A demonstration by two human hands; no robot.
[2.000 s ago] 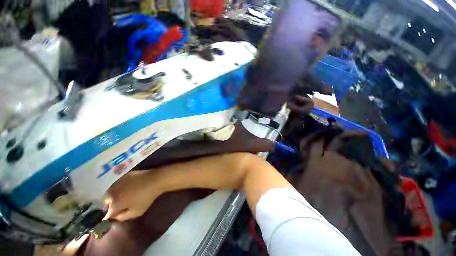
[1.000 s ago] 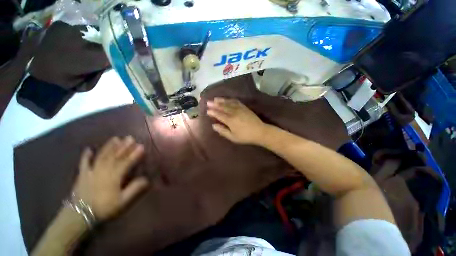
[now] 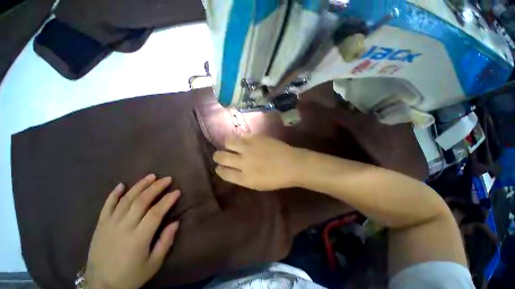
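Observation:
A large dark-brown fabric panel (image 3: 84, 147) lies over the white table under the sewing machine (image 3: 440, 45). My left hand (image 3: 132, 231) lies flat on the panel at the lower left, fingers apart, holding nothing. My right hand (image 3: 257, 163) rests on the cloth just in front of the lit needle area, fingers bent down against a fold; whether they pinch the cloth is not clear. The presser foot and needle (image 3: 240, 115) are partly hidden behind the machine head and glare. A seam or fold line runs from the needle area beside my right fingers.
A black rounded flat case (image 3: 70, 48) lies at the upper left by more brown cloth (image 3: 141, 14). A cream ribbed knob (image 3: 353, 48) sits on the machine head. A red bar or crate edge (image 3: 327, 242) shows below the table edge, and blue crate parts are at the right.
The view has moved closer to the needle area. My right hand has moved from beside the presser foot to in front of it. My left hand remains flat on the cloth, which is more folded near the needle.

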